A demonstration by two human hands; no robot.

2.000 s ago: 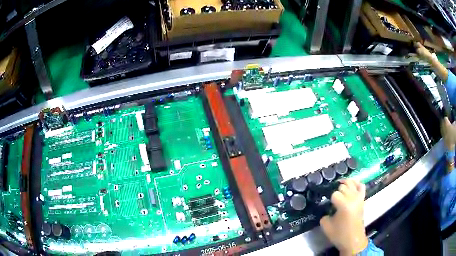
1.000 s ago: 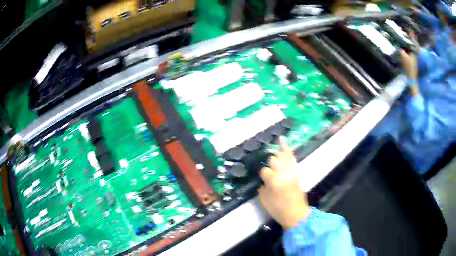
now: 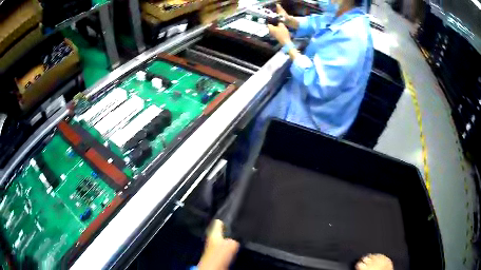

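Note:
A large, deep black tote (image 3: 327, 211) stands beside the line at the lower right; its dark bottom shows, with no parts visible on it. My left hand (image 3: 219, 249) holds the tote's near left corner at the rim. My right hand (image 3: 375, 262) is at the near rim further right, fingers curled over it; it is partly cut off by the lower edge of the picture.
A conveyor rail (image 3: 174, 174) runs diagonally on the left. Behind it lie a green circuit board (image 3: 174, 103) with heatsink assemblies (image 3: 138, 126) and another green board (image 3: 58, 211). A co-worker in blue (image 3: 332, 74) stands beyond the tote. Cardboard trays (image 3: 47, 74) are on shelves.
The view has swung right, so the boards now lie on the left. The one hand seen by the capacitors has left the board. Both hands are now at the black tote's rim.

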